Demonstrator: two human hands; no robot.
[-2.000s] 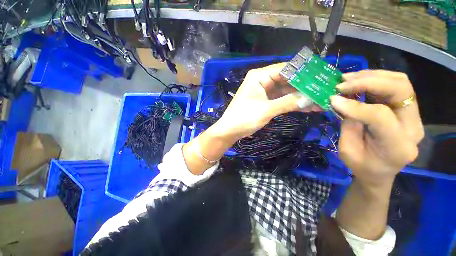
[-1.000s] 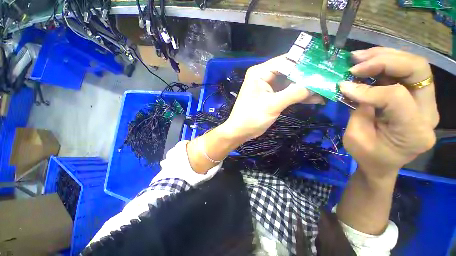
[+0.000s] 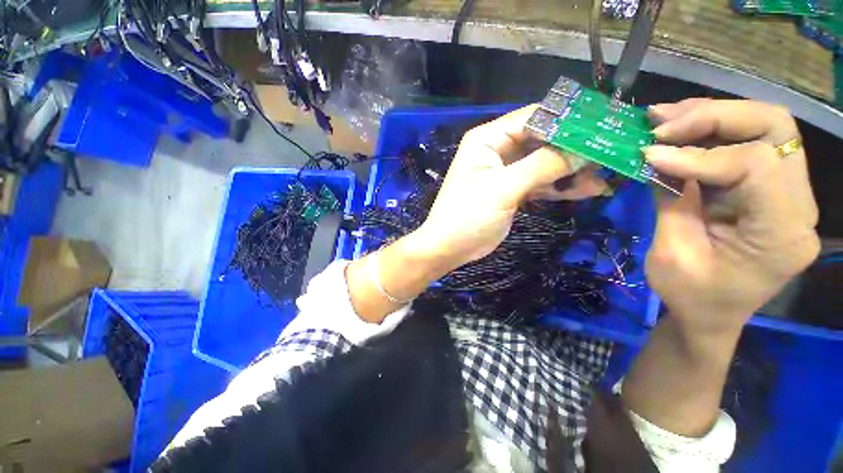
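A green circuit board panel with silvery metal connectors along its left edge is held in the air below the bench edge. My left hand grips it from the left and below, with the thumb under it. My right hand is at the panel's right edge; fingers and thumb pinch there, and thin wire ends stick out by the thumb. The dark soldering iron points down from the bench, its tip at the panel's upper edge. A thin brownish tube hangs beside it.
A blue bin of black cables lies under my hands. A smaller blue bin at left holds cables with green boards. Black cables hang over the bench edge. A crumpled clear bag and a cardboard box are at left.
The panel was swung right and up against the iron, its surface glaring, then moved slightly down and tilted back. My right hand has shifted right. Both hands keep hold.
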